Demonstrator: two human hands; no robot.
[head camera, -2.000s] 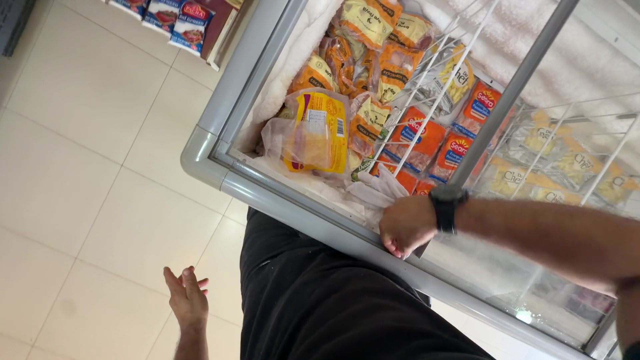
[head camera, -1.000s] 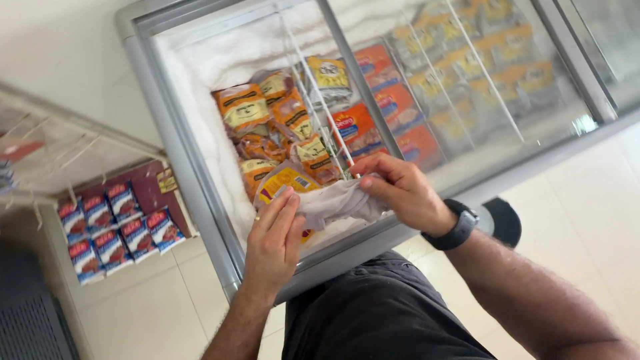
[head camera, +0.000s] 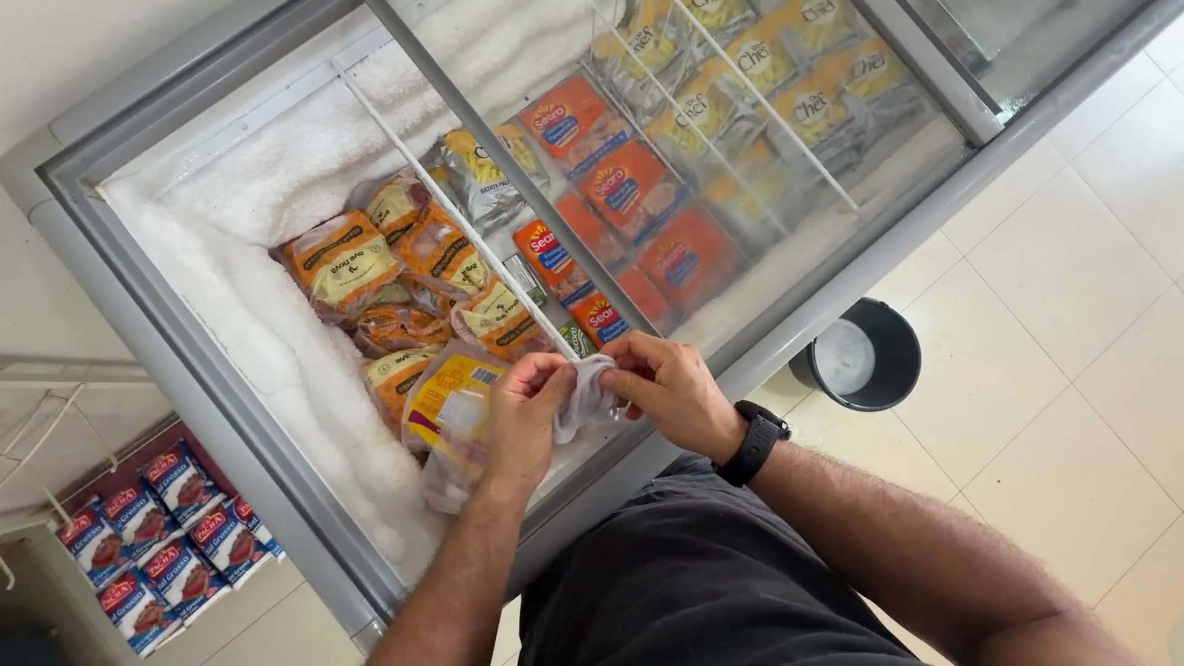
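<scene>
Over the open part of a chest freezer, my left hand (head camera: 524, 421) and my right hand (head camera: 673, 388) pinch a thin whitish cloth or plastic bag (head camera: 585, 407) between them; its material is hard to tell. A black watch is on my right wrist. Just left of and below my left hand lies a clear package with a yellow label (head camera: 453, 407). Orange-and-yellow bags of frozen meat (head camera: 342, 264) are heaped beyond it. A white wire divider (head camera: 453, 208) runs from the far wall to my hands. Red Seara boxes (head camera: 552, 259) lie right of the divider.
Thick frost (head camera: 213, 324) lines the freezer walls. A sliding glass lid with a grey frame (head camera: 518, 166) covers the right part, above silver-and-yellow potato bags (head camera: 758, 60). A black bucket (head camera: 869, 356) stands on the tiled floor at right. Blue salt packs (head camera: 176, 564) sit at lower left.
My left hand has come up from beside the freezer to the whitish material, which my right hand also holds. Since one second ago, the material is bunched closer together. The view has shifted.
</scene>
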